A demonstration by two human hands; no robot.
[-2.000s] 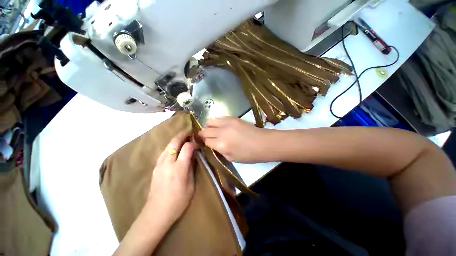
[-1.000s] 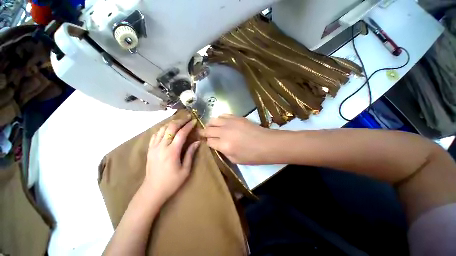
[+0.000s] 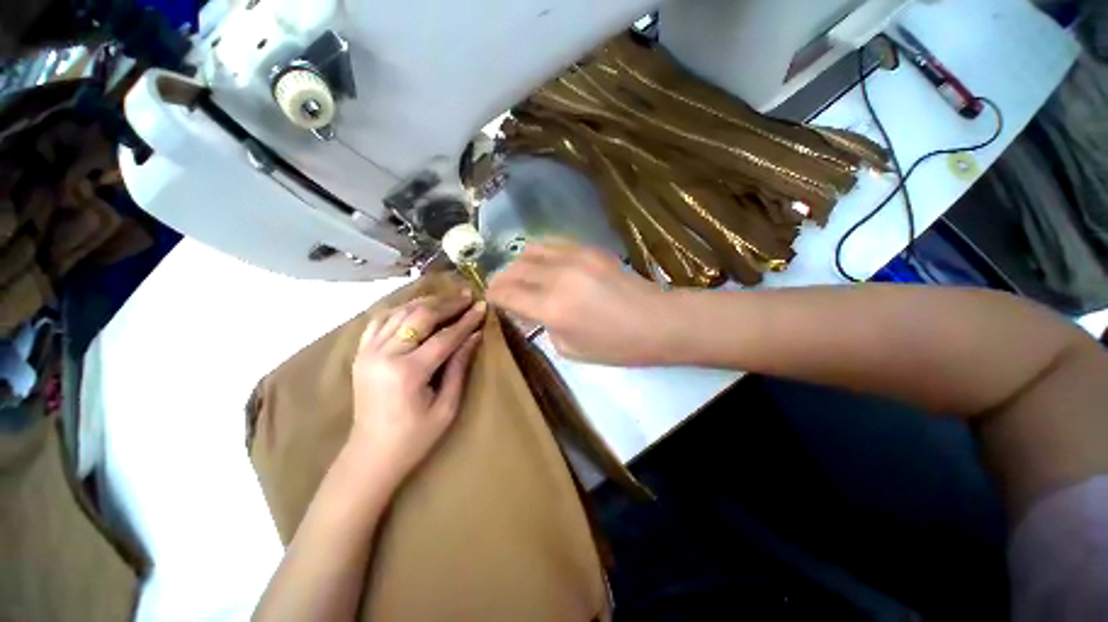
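Observation:
The tan-brown garment piece point(image 3: 486, 510) lies on the white table and hangs over its front edge, its tip at the presser foot point(image 3: 467, 253). My left hand point(image 3: 411, 371), with a ring, lies flat on the cloth, fingers spread and fingertips near the foot. My right hand point(image 3: 571, 298) pinches the zipper and cloth edge just in front of the foot. The zipper point(image 3: 583, 428) runs down from there along the cloth edge, its lower end loose over the table edge. The needle is too small to make out.
The white sewing machine point(image 3: 425, 73) stands across the top, with a cream tension dial point(image 3: 304, 97). A zipper bundle point(image 3: 705, 158) fans out right of the foot. A red-and-black tool point(image 3: 948, 85) and black cord point(image 3: 905, 182) lie at right. Brown cloth heaps point(image 3: 55, 243) are at left.
My right hand has moved up slightly, closer to the foot. My left hand has shifted from gripping the folded edge to lying on the cloth. The white strip along the opening is now covered.

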